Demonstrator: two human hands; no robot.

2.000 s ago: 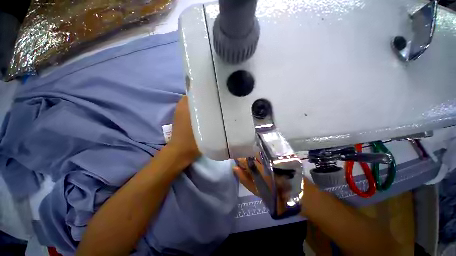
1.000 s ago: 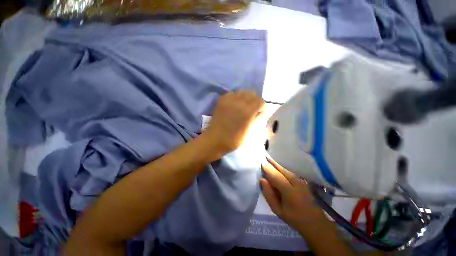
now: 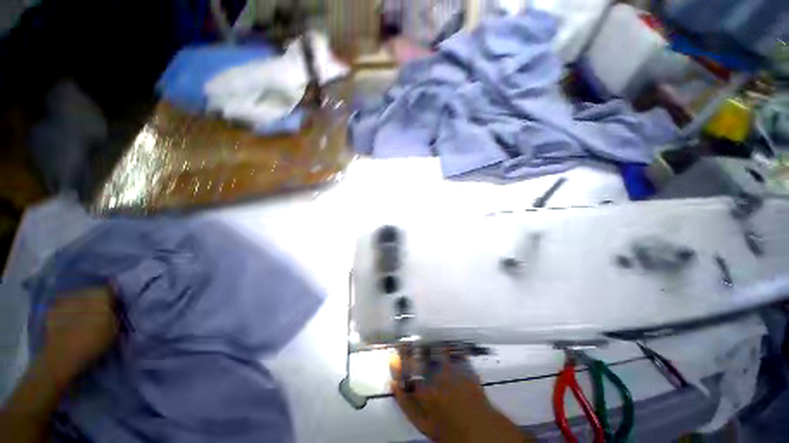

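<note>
The blue-grey garment (image 3: 199, 294) lies crumpled on the left of the white table, away from the needle area. My left hand (image 3: 82, 324) is on its left part, blurred, with the fingers buried in cloth and seemingly gripping it. My right hand (image 3: 437, 389) is at the front left end of the white sewing machine head (image 3: 536, 277), under its edge by the foot area. Its fingertips are blurred and partly hidden by metal parts. The needle and presser foot cannot be made out.
Scissors with red and green handles (image 3: 581, 402) lie right of my right hand, with a thin dark tool (image 3: 662, 363) beyond. A blue-grey cloth heap (image 3: 510, 104) is behind the machine. A brown plastic-wrapped packet (image 3: 234, 160) lies at the back left, with white and blue cloth on it.
My left hand has moved far left with the garment, away from the machine's needle end. My right hand remains near the needle end. The view has shifted and shows more behind the machine.
</note>
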